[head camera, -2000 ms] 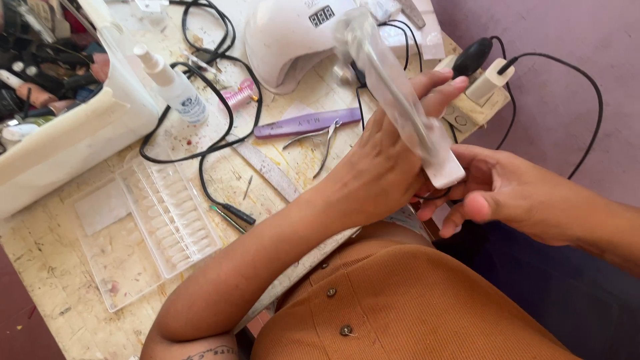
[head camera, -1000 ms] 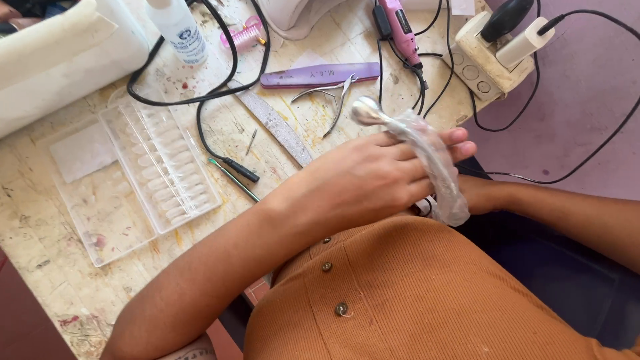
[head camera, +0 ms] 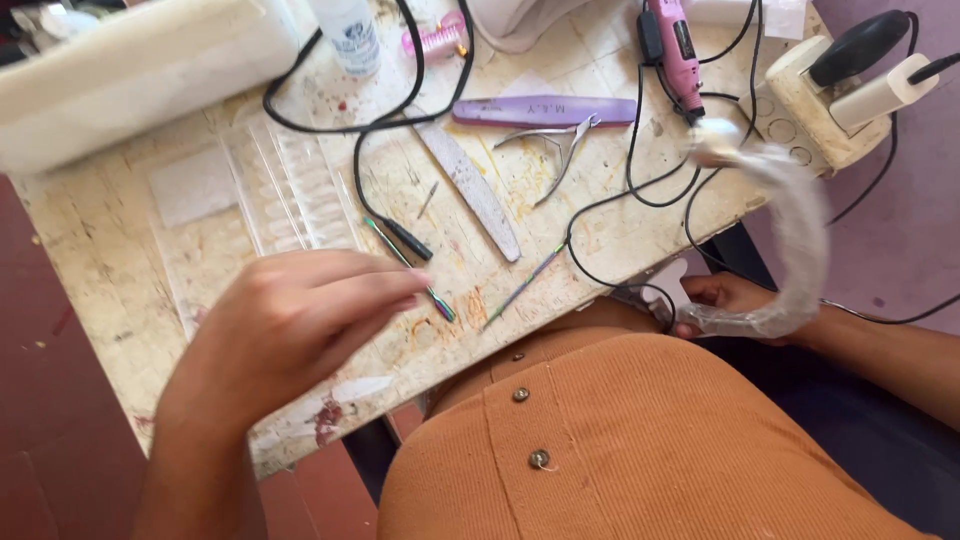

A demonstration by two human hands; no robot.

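Note:
My left hand, empty and slightly blurred, hovers over the front left of the table with its fingers loosely bent. Its fingertips are nearest an iridescent cuticle pusher. At the table's front edge, my right hand holds the white base of a bendy-necked item in clear plastic wrap. Its neck arches up and over to a shiny rounded end. The fingers of my right hand are partly hidden. A second thin tool lies between my hands, near cuticle nippers.
A purple nail file, a grey file, a clear case of nail tips and a spray bottle lie or stand on the table. Black cables loop near a pink nail drill and a power outlet block.
My left hand has moved left, away from the wrapped item, to over the table near the nail-tip case. My right hand still holds the item, whose arched neck now shows.

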